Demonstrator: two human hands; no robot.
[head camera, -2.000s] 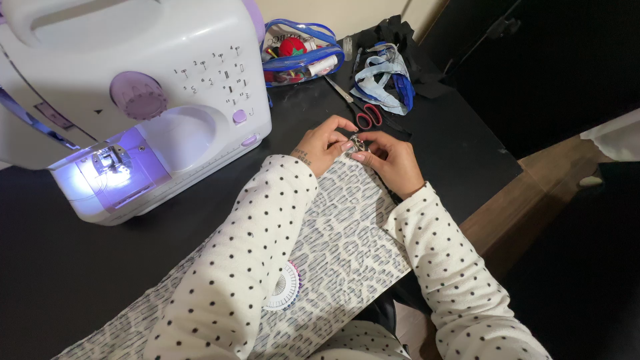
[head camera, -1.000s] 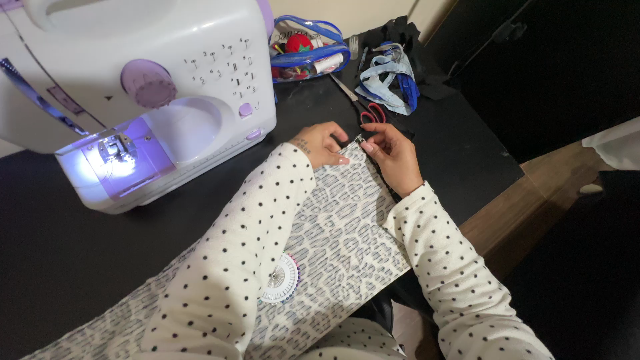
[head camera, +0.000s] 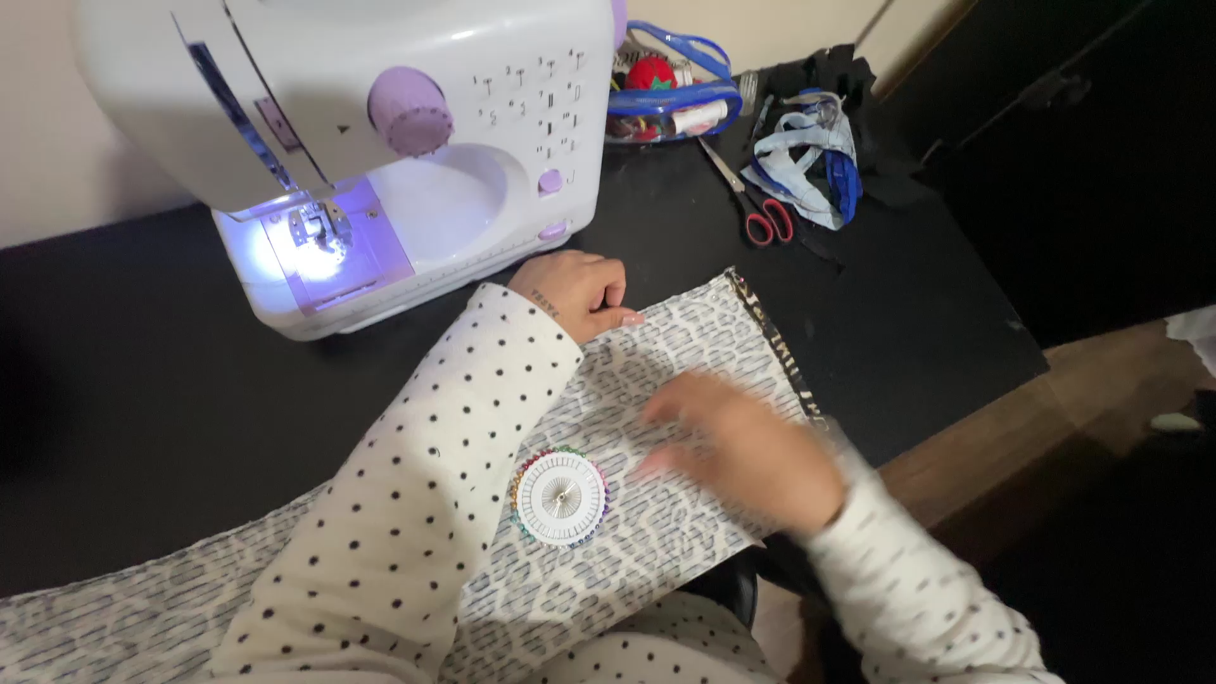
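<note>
A length of grey-and-white patterned fabric (head camera: 655, 532) lies over the black table's front, with a dark patterned strip (head camera: 781, 347) along its right edge. My left hand (head camera: 579, 293) rests at the fabric's upper edge, fingers curled, thumb on the cloth; whether it pinches the fabric is hard to tell. Blurred by motion, my right hand (head camera: 741, 446) is above the fabric, fingers apart, with nothing seen in it. Between my left sleeve and right hand, a round wheel of coloured-head pins (head camera: 560, 497) lies on the fabric.
A white and purple sewing machine (head camera: 418, 190), its lamp lit, stands at the back left. Red-handled scissors (head camera: 750, 199), a clear pouch with blue trim (head camera: 679, 100) holding sewing supplies, and blue and white fabric scraps (head camera: 807, 157) lie behind on the black table (head camera: 912, 380).
My right hand has left the fabric's top corner and moved down toward the pin wheel. My left hand has drawn back left from that corner, which now shows.
</note>
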